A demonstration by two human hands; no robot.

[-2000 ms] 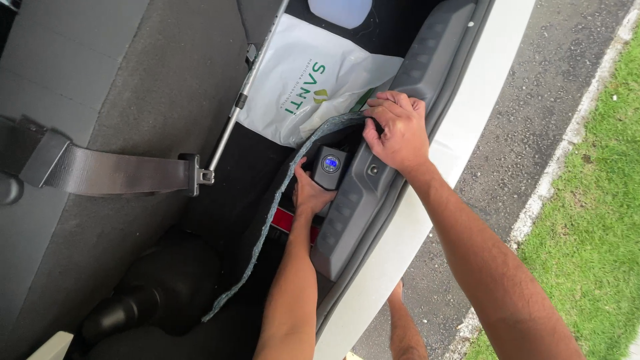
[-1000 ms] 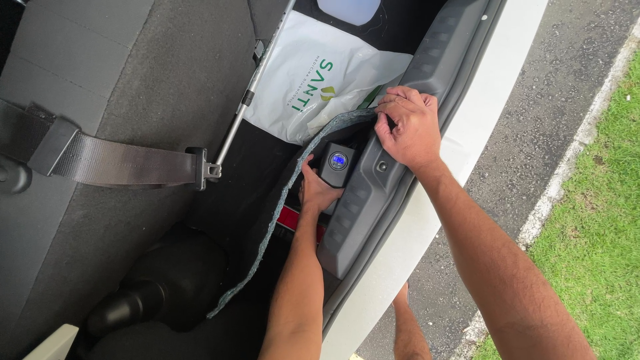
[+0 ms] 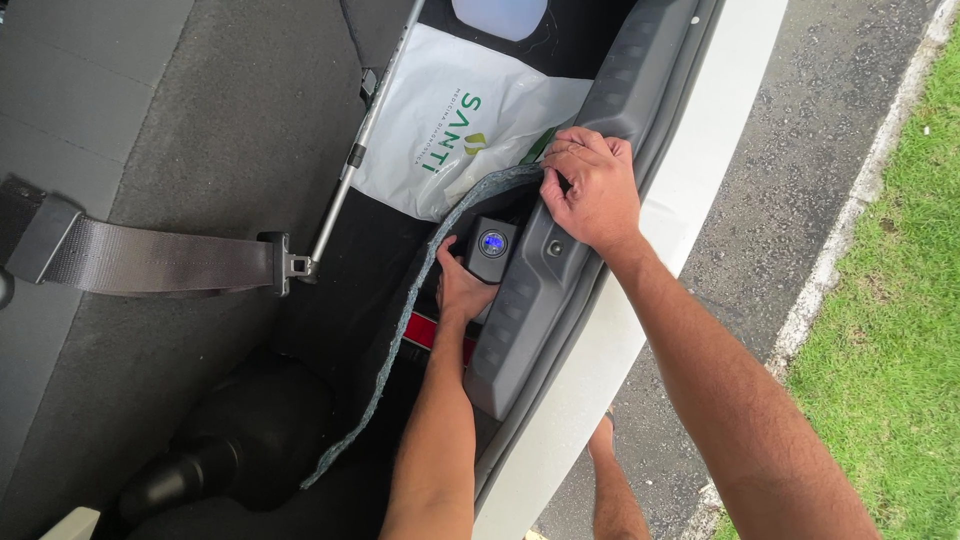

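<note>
In a car boot, my left hand (image 3: 465,289) reaches under the lifted trunk carpet and grips a dark grey box-shaped device (image 3: 490,259) with a round, blue-lit display on its end. The device lies against the grey plastic sill trim (image 3: 525,300); its lower part is hidden. My right hand (image 3: 596,180) pinches the upper end of the carpet's frayed edge (image 3: 409,300) and rests on the trim. Below my left hand, a red reflective piece (image 3: 421,330) shows in the recess.
A white plastic bag (image 3: 420,120) and a translucent container (image 3: 502,15) lie at the top. A metal telescoping pole (image 3: 360,150) runs beside the seat back, near a seat belt (image 3: 172,255). The white bumper (image 3: 675,225) borders the boot; asphalt and grass lie beyond.
</note>
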